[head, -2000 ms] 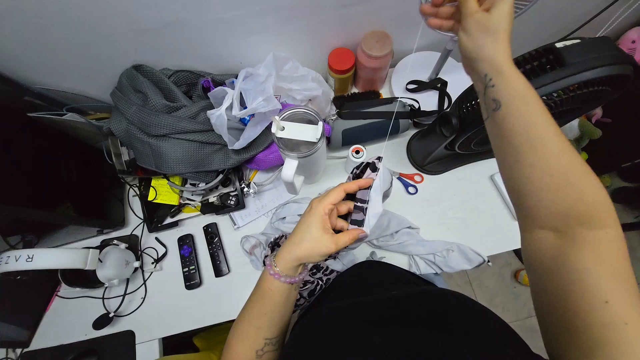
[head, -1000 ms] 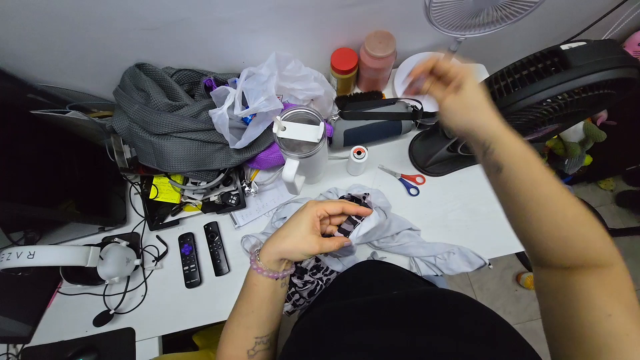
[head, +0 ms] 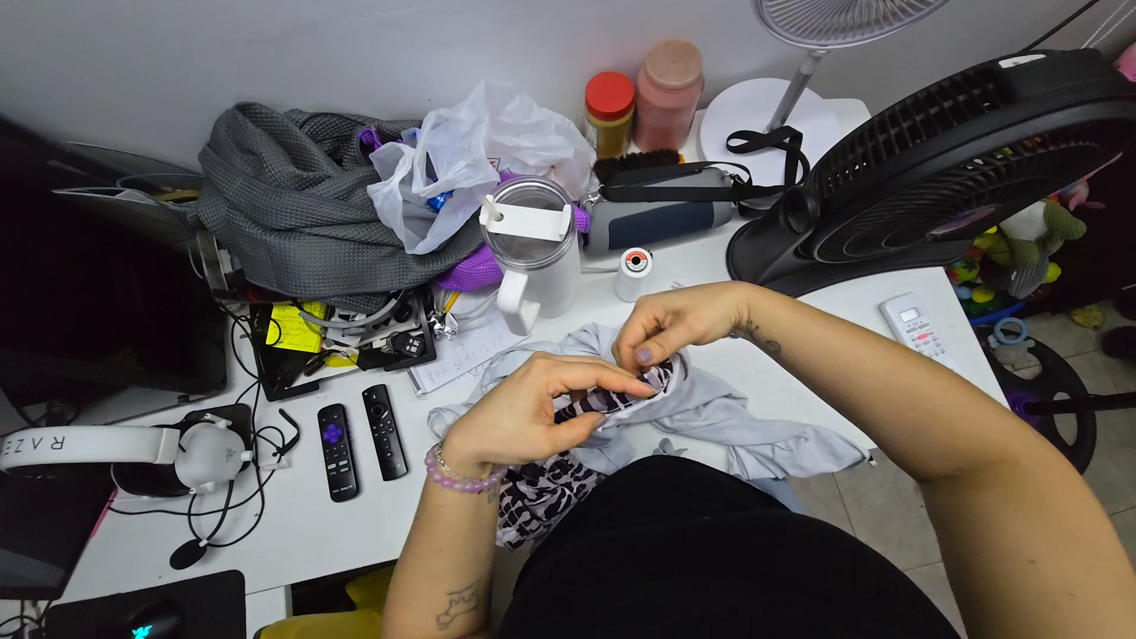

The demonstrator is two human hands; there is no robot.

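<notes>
My left hand (head: 541, 408) pinches the folded edge of a black-and-pink patterned fabric (head: 546, 493) between thumb and fingers. My right hand (head: 679, 328) is at the same edge, its thumb and fingertips closed together on the cloth; a needle cannot be made out. Light grey fabric (head: 781, 435) is joined or laid against the patterned piece and spreads over the desk to the right. Just behind my hands a white thread spool (head: 634, 273) stands upright. The scissors are hidden behind my right hand and forearm.
A lidded tumbler (head: 537, 257) stands behind my left hand, beside a speaker (head: 661, 213). A black fan (head: 941, 169) is at the right, near a white remote (head: 919, 328). Two black remotes (head: 337, 453) and a headset (head: 191, 453) lie at the left.
My right hand was raised high with a thread stretched from the fabric, and has come down to the fabric beside my left hand. My left hand still holds the cloth.
</notes>
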